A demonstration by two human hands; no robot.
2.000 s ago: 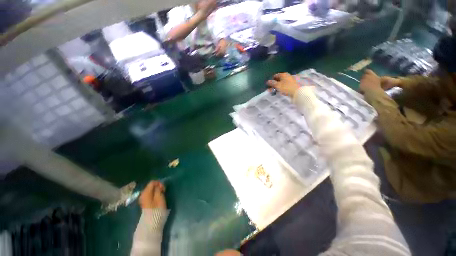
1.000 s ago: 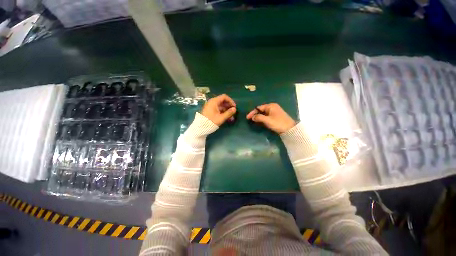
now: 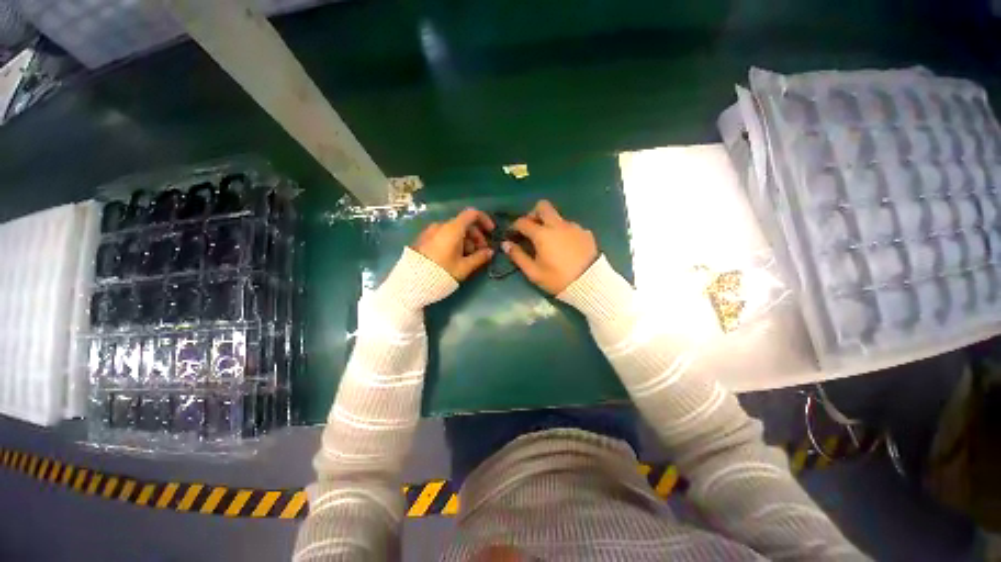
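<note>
A small black frame point(image 3: 502, 266) is between my two hands, low over the green mat, partly hidden by my fingers. My left hand point(image 3: 454, 244) grips its left side with thumb and fingers. My right hand point(image 3: 552, 248) is on its right side, fingertips pressed to it; whether it also holds a thin tool cannot be told. Small gold-coloured parts point(image 3: 726, 299) lie in a loose pile on the white sheet point(image 3: 678, 209) to the right.
A clear blister tray stack point(image 3: 181, 307) with black frames stands left, with a white stack point(image 3: 38, 313) beyond it. A white blister tray point(image 3: 889, 209) lies right. A pale post point(image 3: 291, 93) leans in ahead, near tape scraps point(image 3: 516, 171). Striped floor tape point(image 3: 220, 499) runs below.
My hands have come together around the black frame; they were apart a second ago. The view has shifted slightly. Two seconds ago my right hand was at the right tray.
</note>
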